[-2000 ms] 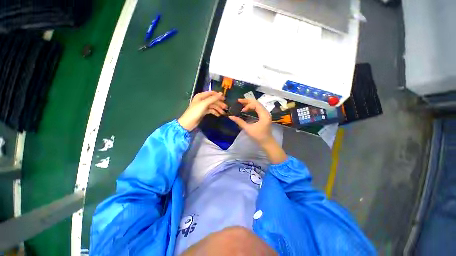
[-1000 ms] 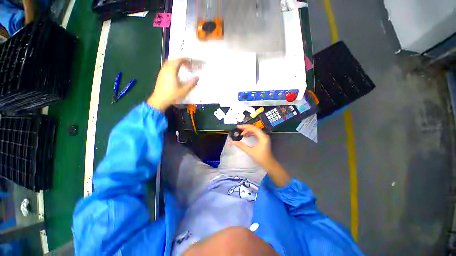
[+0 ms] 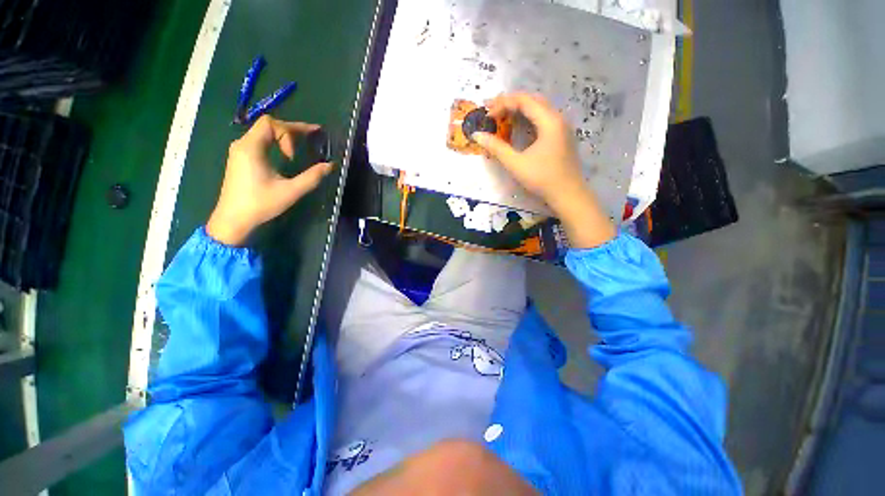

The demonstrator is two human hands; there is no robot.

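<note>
My right hand (image 3: 546,155) reaches over the machine's grey plate (image 3: 582,58). Its thumb and fingers pinch a round black part (image 3: 477,124) at the orange fixture (image 3: 460,127); whether the part is fully seated is hidden. My left hand (image 3: 260,179) is over the green surface to the left of the machine. A second dark round part (image 3: 319,145) shows between its thumb and index fingertip, seen partly edge-on.
Blue-handled cutters (image 3: 256,94) lie beyond my left hand. White pieces (image 3: 475,214) and an orange lead (image 3: 406,203) are on the ledge below the machine. Stacked black trays (image 3: 39,199) stand far left, near a loose dark disc (image 3: 117,196). Another black tray (image 3: 694,184) is at right.
My right hand has moved up from the ledge to the orange fixture with a black part. My left hand has moved from the machine to the green surface, where a dark part now shows between its fingertips.
</note>
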